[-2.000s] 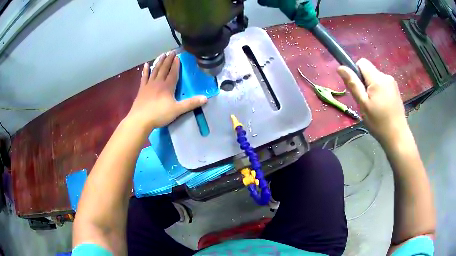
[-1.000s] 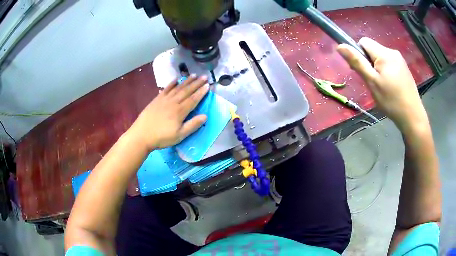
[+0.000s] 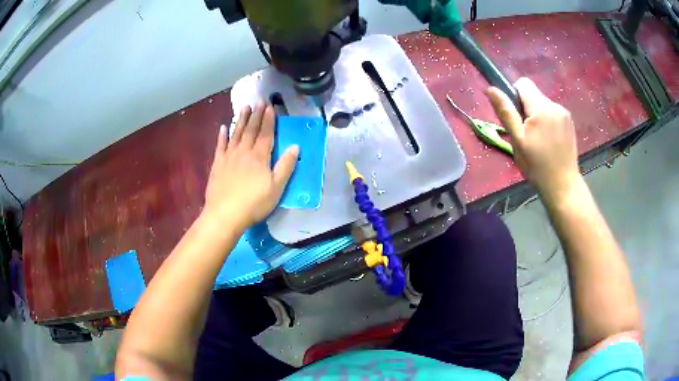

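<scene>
A blue plate lies on the light grey drill press table, its top right corner near the drill chuck. Small round marks show near its right corners. My left hand lies flat on the plate's left part, fingers pointing away and thumb on its face, covering its left edge. The bit's tip is hard to make out against the plate. My right hand is closed around the end of the grey feed handle, right of the drill head.
A lime-green air blow gun lies right of the table on the red bench. The blue coolant hose rises at the table's front. Blue plate stacks lie under the front edge. A single blue plate lies at left.
Compared with one second ago, the plate lies straighter and only one shows under my left hand, which has turned and shifted left. My right hand has moved the feed handle's end slightly left and down.
</scene>
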